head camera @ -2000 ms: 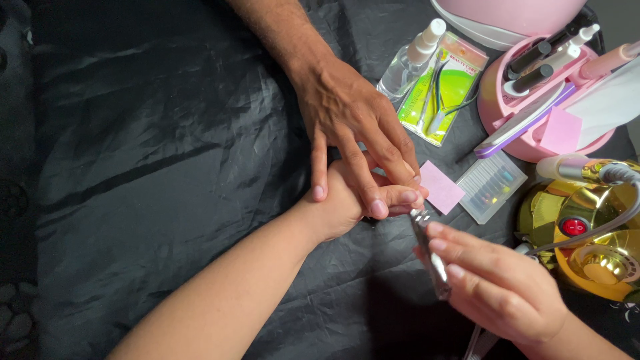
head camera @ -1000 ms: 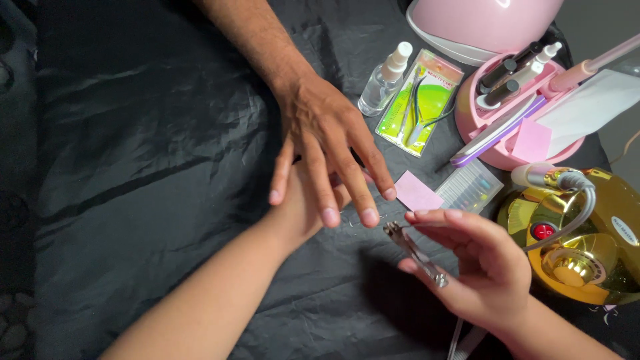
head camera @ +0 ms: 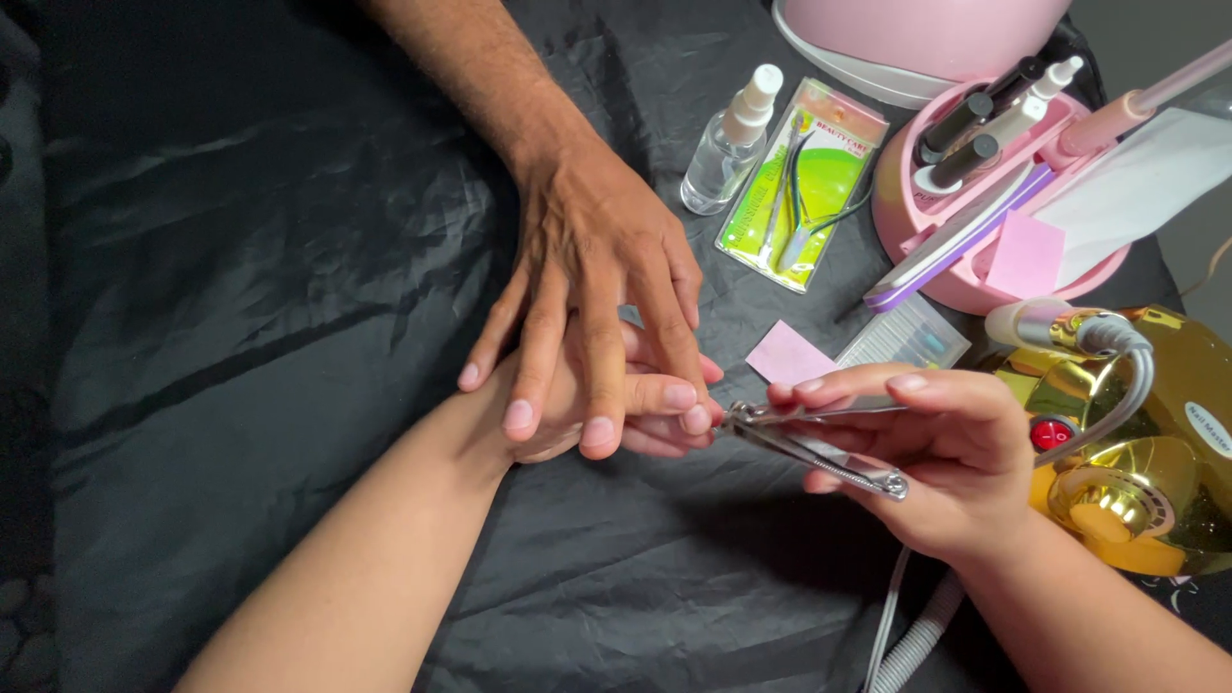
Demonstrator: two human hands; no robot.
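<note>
Another person's hand reaches in from the top, palm down with fingers spread. Beneath it lies my left hand, partly hidden, its thumb over the index fingertip, which it holds from below and above. My right hand grips a metal nail clipper by its lever and body. The clipper's jaws meet the tip of that index finger. A cuticle nipper and a slim metal tool lie on a green card pack, beyond the hands. Beside the pack stands a clear spray bottle.
On the black sheet are a pink square and a clear case of small bits. A pink organizer holds bottles and a nail file. A gold nail drill machine stands at right, a pink device at top.
The clipper has come from apart from the fingers to the other person's index fingertip. My left thumb, hidden a second ago, now shows over that finger.
</note>
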